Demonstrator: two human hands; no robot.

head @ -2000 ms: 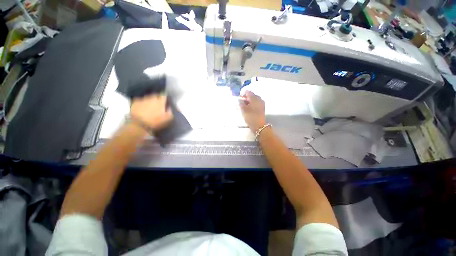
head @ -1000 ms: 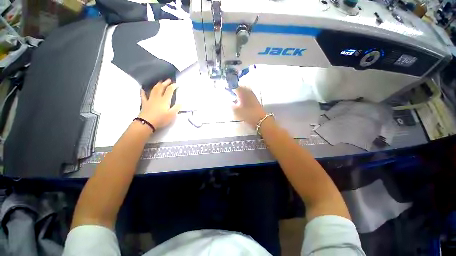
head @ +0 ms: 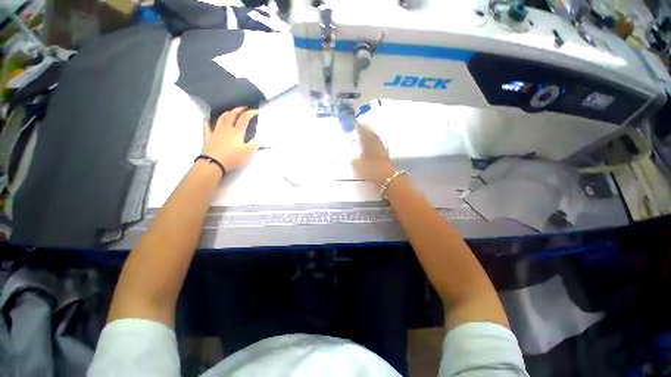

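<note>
A dark garment panel (head: pixel 213 68) lies on the bright table left of the needle area. My left hand (head: pixel 234 137) rests on its near end with the fingers spread. My right hand (head: pixel 370 151) is right beside the presser foot and needle (head: pixel 344 110) of the white sewing machine (head: pixel 412 81). The lamp glare there washes out the cloth edges, and I cannot tell whether the right fingers hold anything. A pale piece seems to lie under the foot, its outline mostly lost in the glare.
A stack of dark cut panels (head: pixel 81 140) lies at the left. Light grey cut pieces (head: pixel 526 190) overlap at the right under the machine arm. A ruler scale (head: pixel 316 216) runs along the front edge. A pale piece (head: pixel 548 313) hangs below the table. Offcuts (head: pixel 254 16) lie behind.
Since two seconds ago, my left hand has moved from the blurred, bunched dark panel to rest on it, and the panel now lies spread flatter. My right hand has stayed near the presser foot.
</note>
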